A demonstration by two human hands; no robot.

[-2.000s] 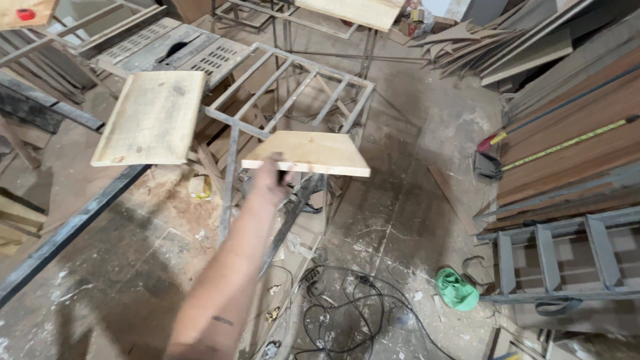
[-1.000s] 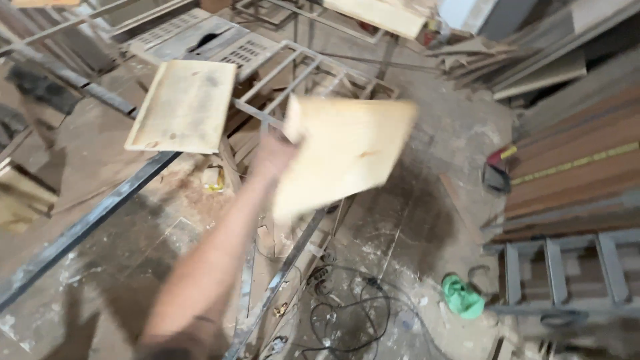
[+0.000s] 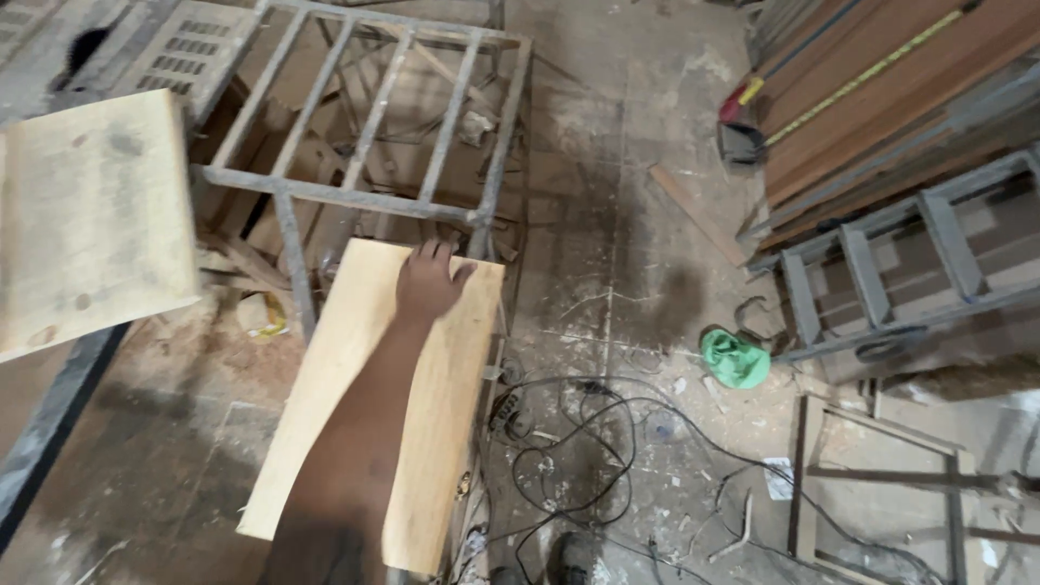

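Note:
My left hand (image 3: pixel 426 284) reaches over a pale wooden board (image 3: pixel 443 398) and grips its far end, the fingers at the edge and the thumb apart on the right. My forearm lies across the board's face and hides part of it. The board extends toward me, slightly slanted, just in front of a grey metal frame with crossbars (image 3: pixel 337 193). What supports its underside is hidden. Left of it is a second pale wooden board (image 3: pixel 97 219) with knots and a grey smudge. My right hand is not in view.
A table saw (image 3: pixel 122 49) stands at upper left, above a dark metal bar (image 3: pixel 61 422). Black cables (image 3: pixel 634 439) loop over the floor. To the right are a metal ladder (image 3: pixel 865 272), green cloth or plastic (image 3: pixel 735 357), stacked brown boards (image 3: pixel 861 89) and a metal frame (image 3: pixel 800 479).
The board in my left hand has turned from crosswise and tilted to lengthwise, pointing toward me. My hand now grips its far end; earlier it held the left side. The view has moved lower and closer.

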